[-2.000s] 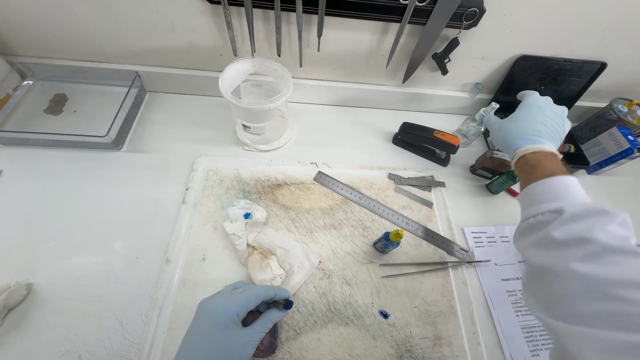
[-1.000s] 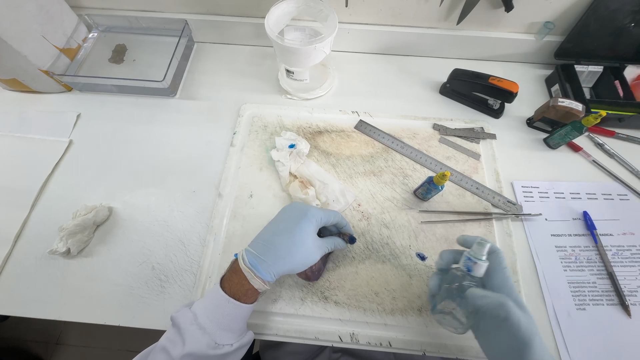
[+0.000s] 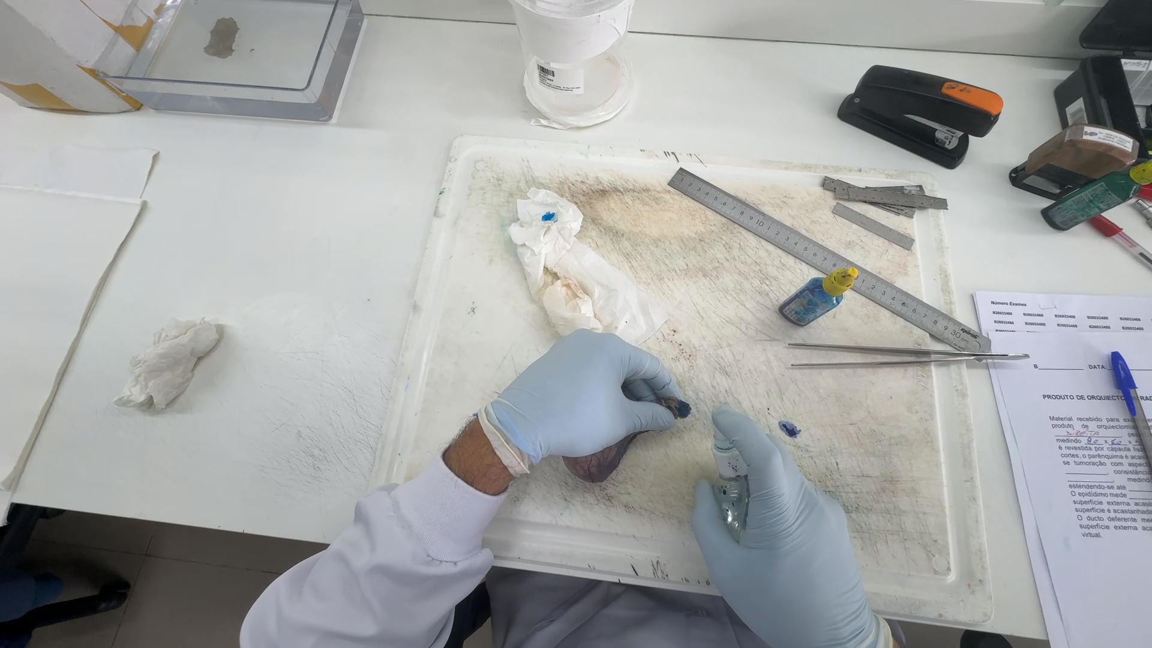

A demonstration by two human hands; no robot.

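My left hand (image 3: pixel 585 396), in a light blue glove, grips a dark reddish tissue specimen (image 3: pixel 598 461) near its blue-stained end (image 3: pixel 677 408). The rest of the specimen lies on a scratched white cutting board (image 3: pixel 504 522), partly hidden by the hand. To its right, my gloved right hand (image 3: pixel 778 513) holds a small clear spray bottle (image 3: pixel 731 490), nozzle end up toward the fingertips. A blue ink spot (image 3: pixel 789 428) marks the board beside that hand. Farther back stand a blue dye bottle with a yellow cap (image 3: pixel 817 297), metal tweezers (image 3: pixel 909 356) and a steel ruler (image 3: pixel 828 259).
Crumpled paper towel (image 3: pixel 585 270) lies behind my left hand, and another wad (image 3: pixel 169 364) at left. Thin metal blades (image 3: pixel 886 196), a stapler (image 3: pixel 920 115), a plastic tub (image 3: pixel 576 63) and a clear tray (image 3: pixel 243 54) sit farther back. Printed sheets (image 3: pixel 1071 432) with a pen (image 3: pixel 1131 396) are at right.
My right hand has come from the back right of the bench with the clear bottle, and is now close to my left hand. The left hand still grips the specimen. The view has tilted down.
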